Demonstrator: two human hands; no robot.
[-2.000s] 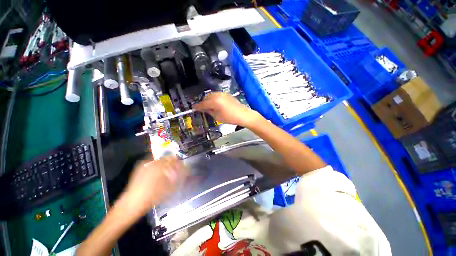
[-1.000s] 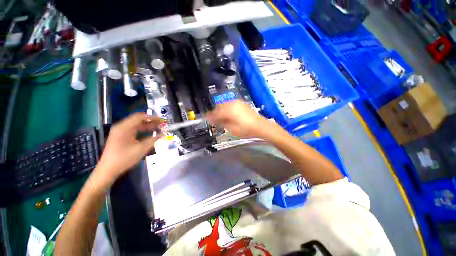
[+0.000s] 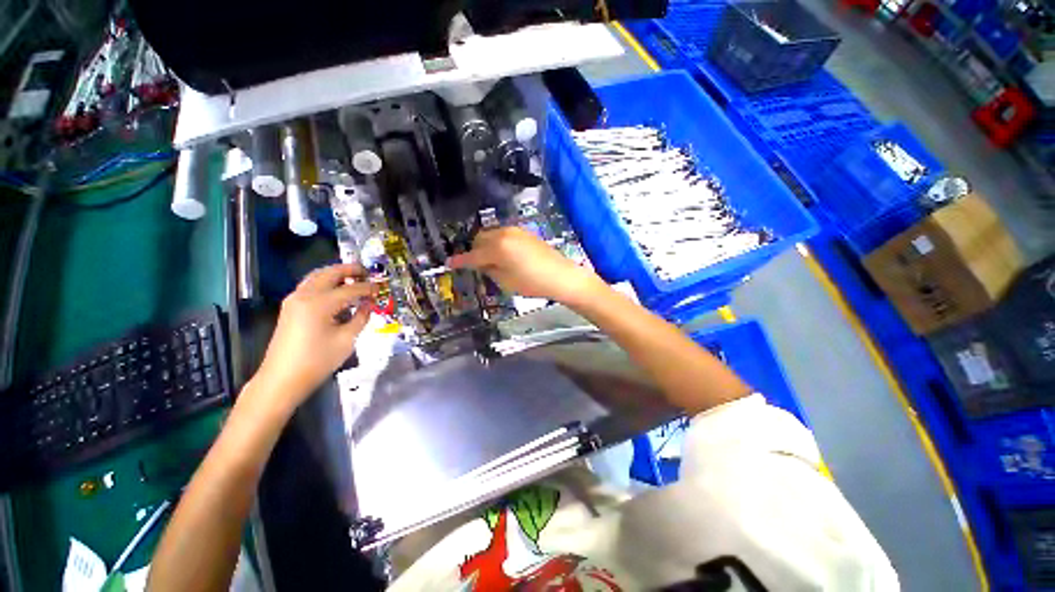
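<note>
My left hand (image 3: 315, 326) is at the left side of the labelling machine (image 3: 419, 275), its fingertips pinching the left end of a white cable. My right hand (image 3: 518, 264) holds the right part of the same cable (image 3: 434, 272), which lies across the mechanism between my hands. Its ends are hidden by my fingers. More white cables with dark ends (image 3: 509, 468) lie along the near edge of the silver plate (image 3: 463, 405). Another white strand (image 3: 550, 339) lies at the plate's far right edge.
A blue bin (image 3: 740, 191) of white cables stands right of the machine, with another blue bin (image 3: 752, 359) lower down. Pale rollers (image 3: 299, 191) hang under a white bar (image 3: 336, 98). A black keyboard (image 3: 127, 387) lies on the green bench (image 3: 104, 260) at left. A cardboard box (image 3: 943, 260) is at far right.
My left hand has moved from over the plate up to the machine and now grips the cable's left end. Fewer cables lie on the plate's near edge than two seconds ago.
</note>
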